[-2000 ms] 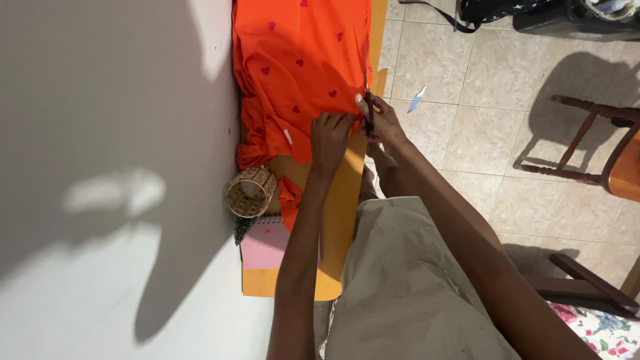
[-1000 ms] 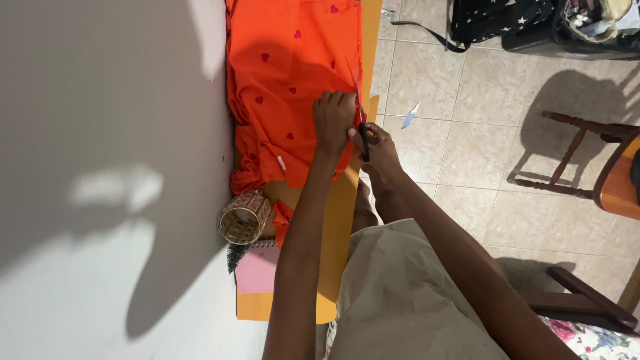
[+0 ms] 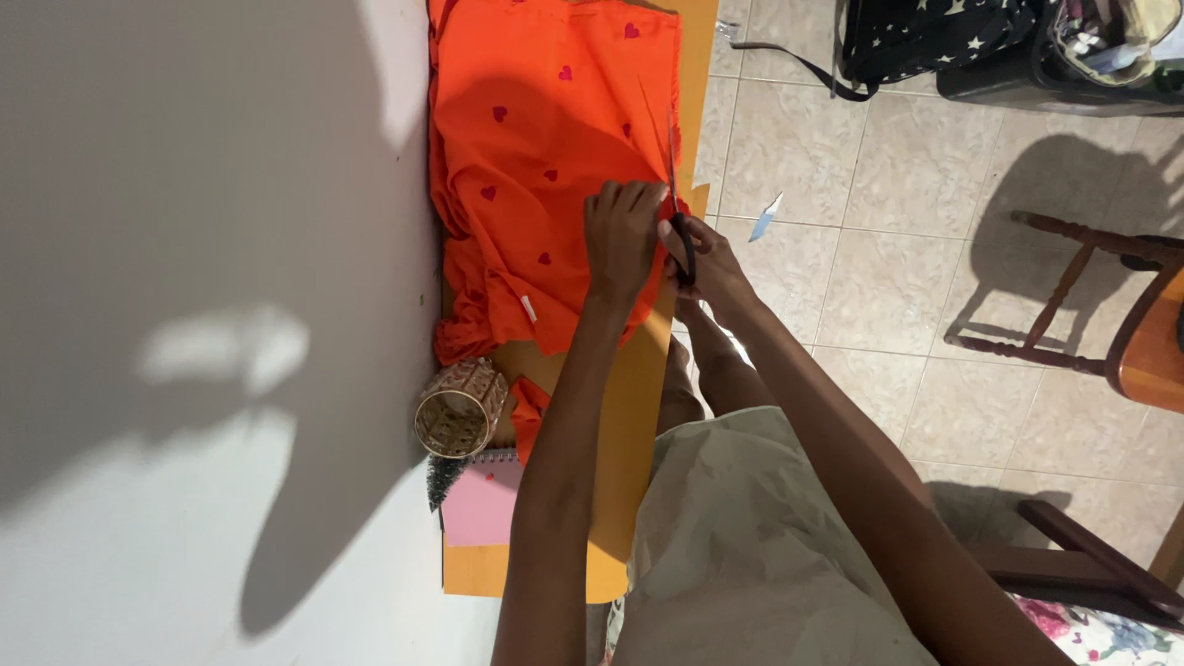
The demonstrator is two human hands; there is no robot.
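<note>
An orange fabric with dark red hearts (image 3: 546, 120) lies over the narrow wooden table, gathered in folds along the wall. My left hand (image 3: 624, 236) presses on the fabric near its right edge, fingers bent; whether it pinches the cloth is hidden. Close beside it, my right hand (image 3: 708, 264) grips the dark handles of a pair of scissors (image 3: 683, 245). The scissor blades point up the frame along the fabric's right edge. A small white tag (image 3: 528, 309) shows on the cloth. A loose orange scrap (image 3: 527, 421) lies lower on the table, partly behind my left forearm.
On the wooden table (image 3: 615, 509) are a woven basket (image 3: 453, 421), a small artificial tree (image 3: 444, 481) and a pink spiral notebook (image 3: 481, 513). A wooden chair (image 3: 1147, 342) stands on the tiled floor at right. A black star-patterned bag (image 3: 934, 42) and a black bin (image 3: 1008, 88) are at upper right.
My hands and the scissors have moved up along the fabric's right edge. The cloth by the edge, bunched two seconds ago, now lies flatter. The view has shifted slightly.
</note>
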